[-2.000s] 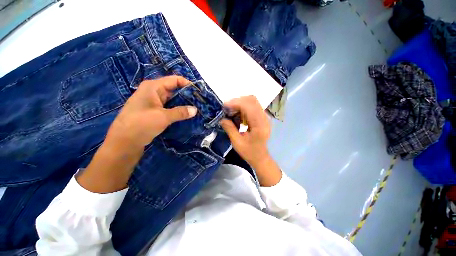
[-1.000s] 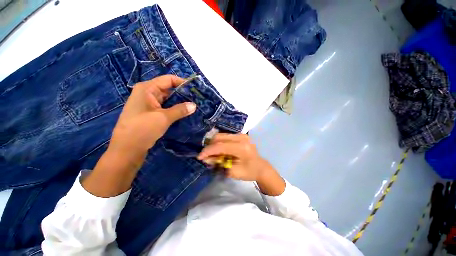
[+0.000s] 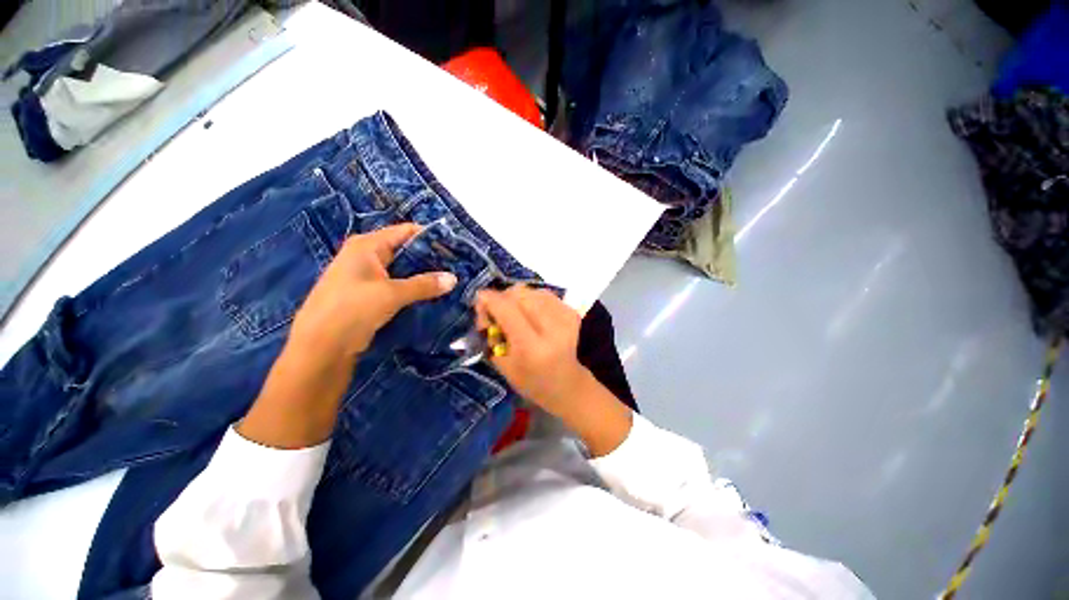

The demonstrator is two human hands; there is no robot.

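Observation:
Blue denim jeans (image 3: 176, 340) lie on the white tabletop, the waistband (image 3: 399, 164) towards the table's right corner. My left hand (image 3: 352, 299) pinches the waistband's front edge between thumb and fingers, near a buttonhole. My right hand (image 3: 533, 346) is just right of it, at a belt loop beside the waistband, with yellow thread snips (image 3: 496, 341) in the palm; the pale blade tip shows below the fingers. A patch pocket (image 3: 416, 428) lies below my hands. Whether the right fingertips touch the denim is unclear.
The white tabletop (image 3: 516, 176) ends at a corner on the right. Beyond it are heaped jeans (image 3: 692, 94), a red-orange item (image 3: 498, 80) and a beige cloth (image 3: 707, 246). Grey and white garments (image 3: 100, 100) lie at upper left. A dark checked garment (image 3: 1020, 188) is at far right.
My right hand has moved up from near the pocket to the belt loop beside my left hand. My left hand keeps its pinch on the waistband. The view has shifted, showing more table at upper left.

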